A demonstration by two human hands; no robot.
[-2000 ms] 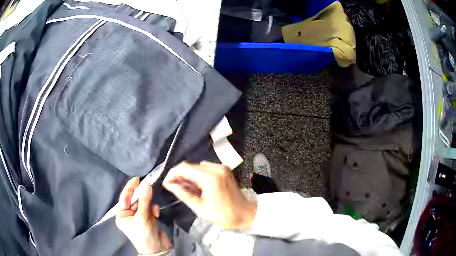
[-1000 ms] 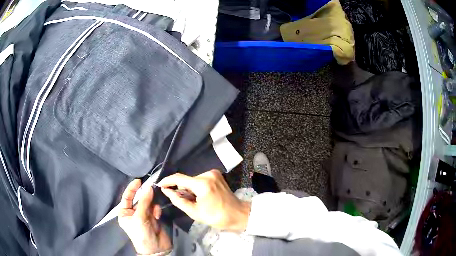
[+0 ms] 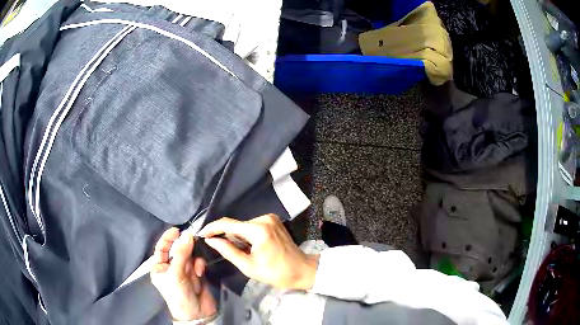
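A dark grey-navy jacket (image 3: 165,120) lies spread at the left, with white lines along its seams and a rounded pocket panel in the middle. My left hand (image 3: 181,276) pinches the jacket's folded near edge at lower centre, beside a pale strip. My right hand (image 3: 264,247) is close beside it, thumb and index fingertips pinched together at the edge. The needle is too small to make out in the fingertips. A dark item shows under the right fingers, too hidden to name. A white label (image 3: 290,192) hangs at the jacket's right edge.
A white table (image 3: 262,38) shows behind the jacket. A blue bin (image 3: 350,73) at the top holds dark pieces and a tan garment (image 3: 410,41). Black plastic bags (image 3: 480,57) and dark clothes (image 3: 474,216) are at the right, beside a grey shelf edge (image 3: 544,127). A shoe (image 3: 333,209) stands on the speckled floor.
Since two seconds ago my right hand has lowered slightly and its fingertips have come in against the edge by my left fingertips. My left hand has stayed nearly still.
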